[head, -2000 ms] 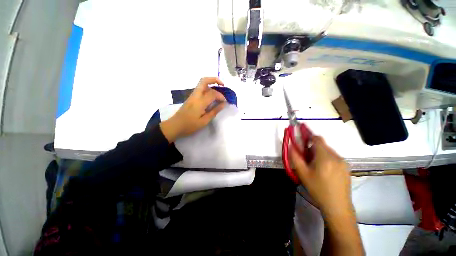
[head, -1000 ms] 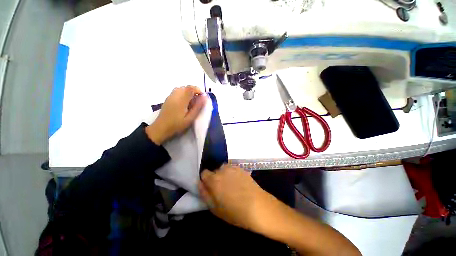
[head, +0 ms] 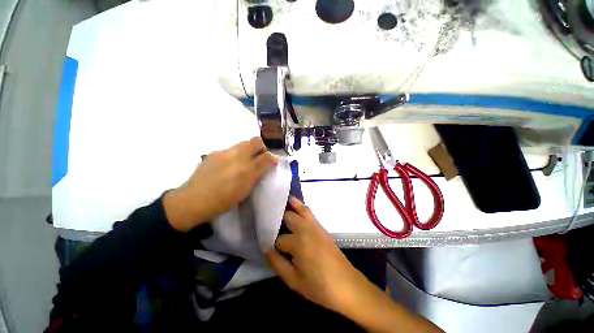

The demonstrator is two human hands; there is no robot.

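A pale grey cut panel (head: 270, 205) with a dark navy edging strip (head: 296, 182) lies at the front of the sewing machine (head: 325, 71), its top end just below the machine's shiny metal guard. My left hand (head: 221, 179) presses and pinches the panel near the presser foot area, which the guard and fingers hide. My right hand (head: 309, 253) holds the lower part of the panel and strip at the table's front edge. The rest of the cloth hangs down over my lap.
Red-handled scissors (head: 405, 198) lie right of the work, blades toward the machine. A black phone (head: 498, 169) lies farther right, partly over brown cardboard (head: 444, 161). White panels (head: 475, 270) with a dark edge lie below the table at right. The white table (head: 130, 110) extends left.
The scissors, first in my right hand, were let go onto the table. My right hand then took the cloth and has moved up along the strip. The view has shifted, with the machine head nearer.
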